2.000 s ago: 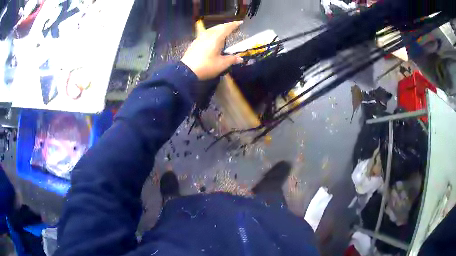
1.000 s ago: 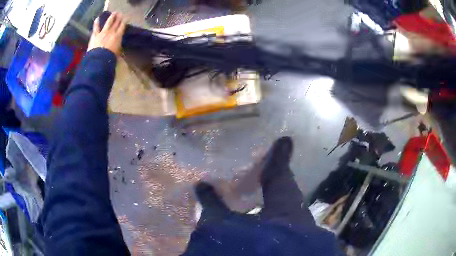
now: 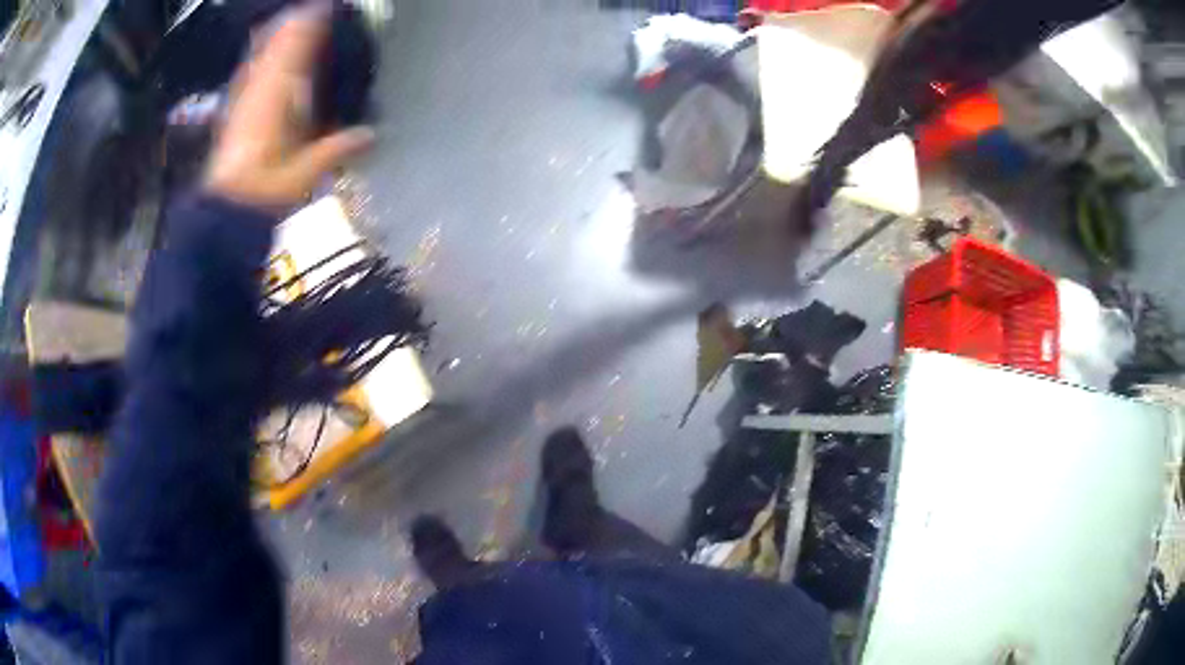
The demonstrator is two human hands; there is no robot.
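Note:
My left hand (image 3: 270, 124) is raised at the upper left, blurred, its thumb pointing right. A dark mass (image 3: 346, 65) lies against its fingers and above the thumb; blur hides whether the hand grips it. Dark cords (image 3: 351, 312) lie in loose strands over a white board with a yellow-orange edge (image 3: 396, 390), below the hand and partly behind my sleeve. Another long dark length (image 3: 897, 78), blurred, runs from the top right edge down to the upper middle; I cannot tell whether it is cords. My right hand is not in view.
A red crate (image 3: 981, 305) stands at the right behind a pale table top (image 3: 1027, 507) with a metal frame. Black bags (image 3: 845, 455) lie under and beside it. White sheets (image 3: 819, 78) and bags are at the top. My feet are on the grey floor (image 3: 494, 377).
The view has swung right, so the yellow-edged board now shows further left and the red crate shows whole. The dark bundle that stretched across from my left hand no longer spans the view.

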